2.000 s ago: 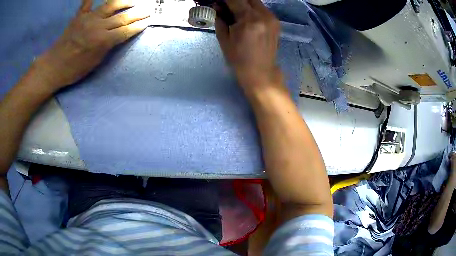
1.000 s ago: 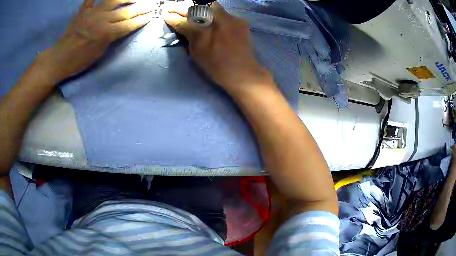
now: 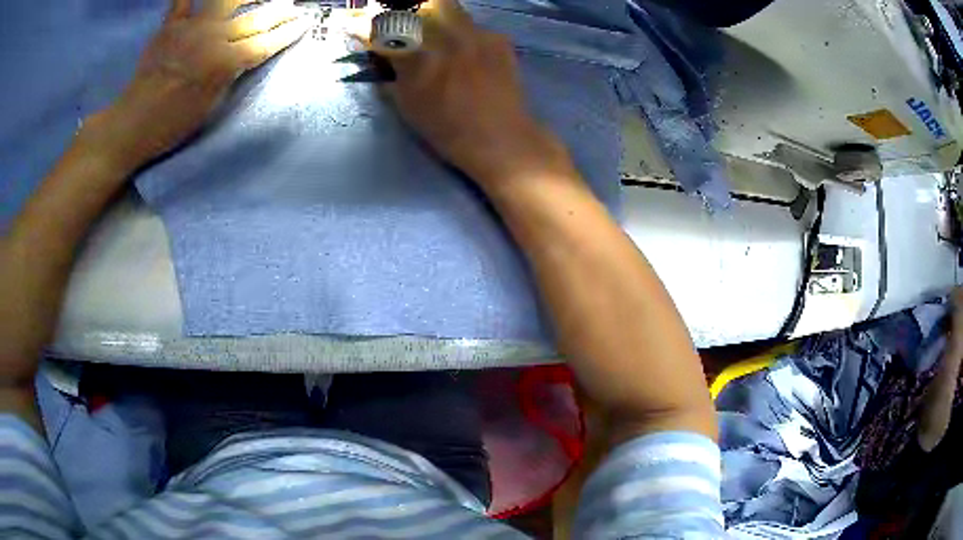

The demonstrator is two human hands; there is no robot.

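Note:
A light blue garment panel (image 3: 348,253) lies flat on the machine table and reaches near its front edge. My left hand (image 3: 201,74) presses on the cloth left of the bright needle area, fingers spread. My right hand (image 3: 459,100) lies on the cloth right of it. Dark blades of thread snips (image 3: 366,70) stick out from under my right palm. The ridged grey knob (image 3: 397,31) stands over my right fingers. The presser foot (image 3: 323,19) shows small and glaring at the top; the needle tip cannot be made out.
The white machine head (image 3: 834,95) fills the upper right. Narrow blue strips (image 3: 671,127) hang right of my right hand. A scale runs along the table edge (image 3: 317,353). A red-rimmed basket (image 3: 579,427) is below. Crumpled cloth (image 3: 787,432) and a person's arm (image 3: 940,401) are lower right.
From the earliest frame, my right hand has moved left and down from beyond the knob to the needle area, and the snips' blades now show. The panel's front edge has shifted slightly up, away from me.

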